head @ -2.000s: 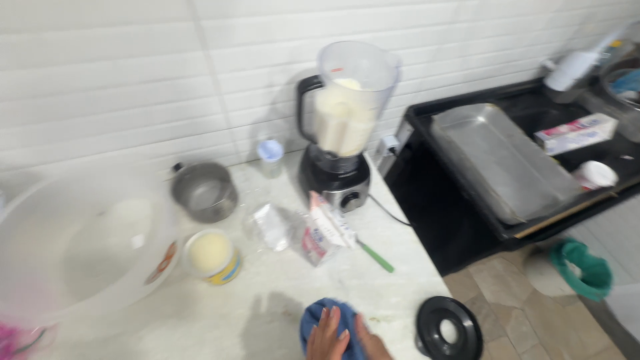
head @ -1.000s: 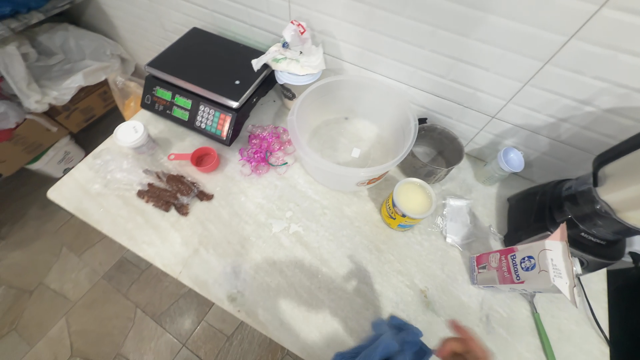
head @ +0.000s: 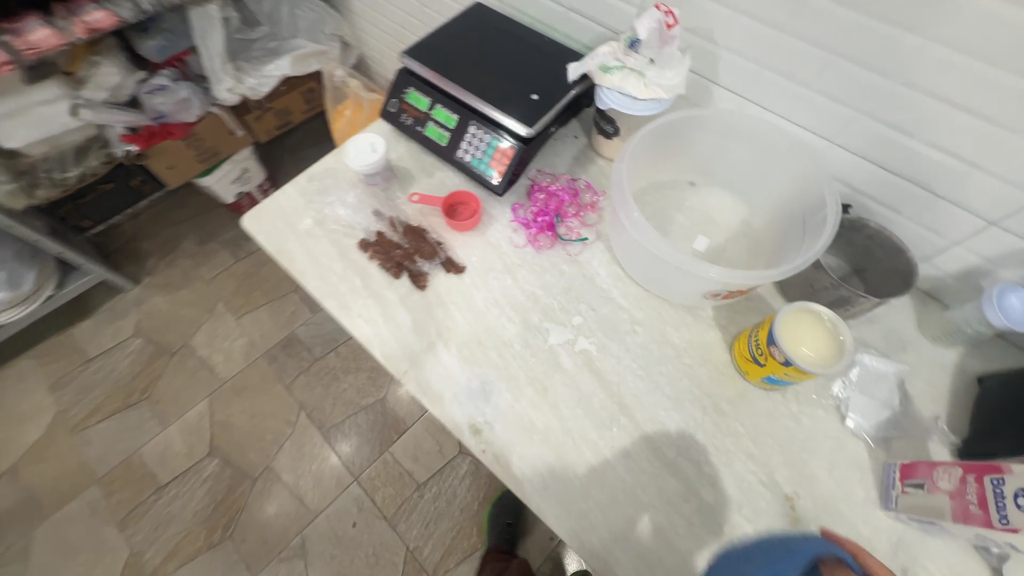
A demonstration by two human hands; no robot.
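A blue cloth (head: 776, 556) lies low on the marble-look countertop (head: 512, 384), cut off by the bottom edge of the view. Part of a hand, seemingly my right hand (head: 860, 552), shows along the cloth's right side; its grip is hidden. My left hand does not show. White smears (head: 572, 336) mark the countertop up and left of the cloth. Above the cloth stands an open yellow tin (head: 756, 352) with pale contents. Beside the tin is a crumpled clear wrapper (head: 872, 392), and a pink and white carton (head: 944, 492) lies at the right.
Behind are a large translucent plastic tub (head: 720, 280), a metal pot (head: 880, 260), pink curly ribbon (head: 560, 208) and a black digital scale (head: 496, 72). A red measuring cup (head: 462, 210), a white-lidded jar (head: 366, 154) and brown crumbly pieces (head: 408, 252) are near the countertop's left corner.
The view has swung left, bringing in the scale and tub while the blender has mostly left it. Two hands on the blue cloth earlier; now only part of one shows.
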